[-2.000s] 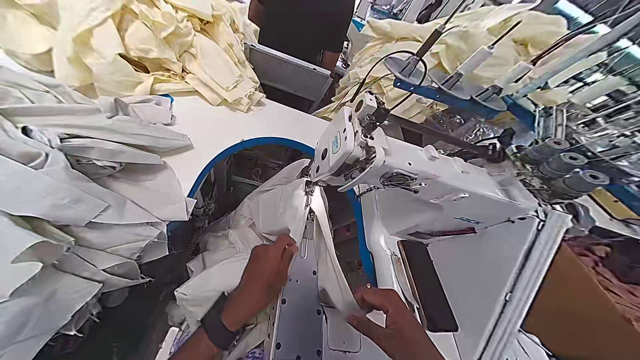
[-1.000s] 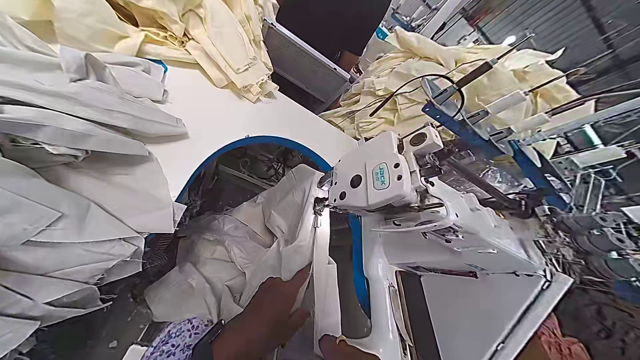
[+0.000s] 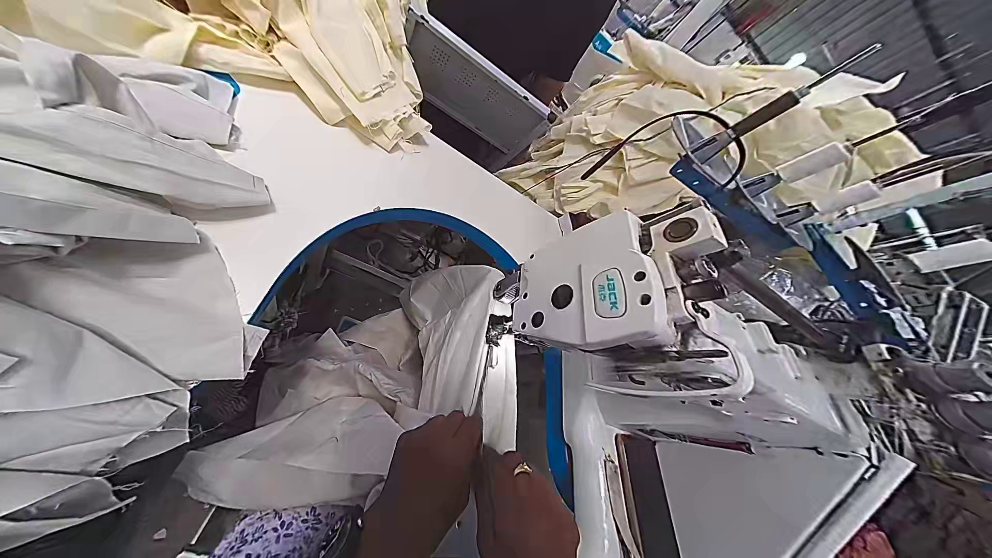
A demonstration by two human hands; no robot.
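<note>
White fabric (image 3: 457, 349) runs under the needle area of a white Jack sewing machine head (image 3: 589, 287) and over its narrow arm. My left hand (image 3: 438, 465) grips the fabric's left part just below the needle. Close beside it, my right hand (image 3: 521, 496), with a ring on one finger, pinches the fabric's right edge. The two hands nearly touch. More of the pale fabric (image 3: 318, 434) hangs in folds left of my left hand. The fingertips are partly hidden by the hands and cloth.
Stacked white cloth pieces (image 3: 116, 310) lie at the left. Cream cloth piles (image 3: 341, 62) rest on the white table (image 3: 349, 170) and behind the machine. A blue-edged cutout (image 3: 387, 217) curves around the work. Thread stand rods (image 3: 767, 116) are at the upper right.
Two seconds ago my hands were apart, on either side of the machine arm; now they are side by side on the fabric. The view has shifted and turned.
</note>
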